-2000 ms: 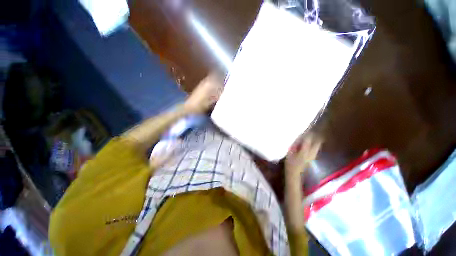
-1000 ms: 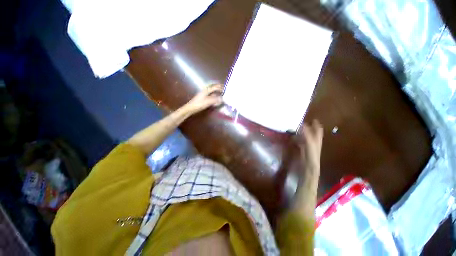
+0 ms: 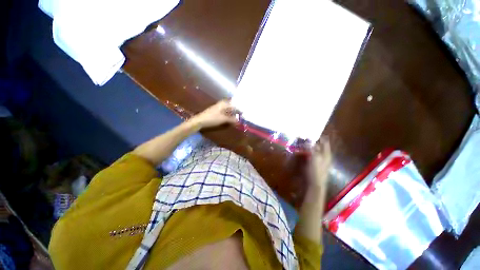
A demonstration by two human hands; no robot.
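A folded white garment (image 3: pixel 302 68) lies flat on the brown table inside a clear bag, whose thin edges show along both sides. A red seal strip (image 3: pixel 263 132) runs across the bag's near opening. My left hand (image 3: pixel 218 114) is at the near left corner of the bag, fingers bent onto the strip's left end. My right hand (image 3: pixel 320 158), blurred, is at the near right corner by the strip's other end. Whether its fingers grip the bag cannot be told.
A stack of empty poly bags (image 3: pixel 387 211) with red bands lies at the near right. Unfolded white garments (image 3: pixel 100 31) lie at the far left, hanging over the table edge (image 3: pixel 147 92). Packed garments in shiny plastic (image 3: pixel 458 179) line the right side.
The garment went from raised and tilted, with the bag's far end loose, to flat on the table. Since one second ago both hands stay at the near corners, and the red strip shows more clearly.
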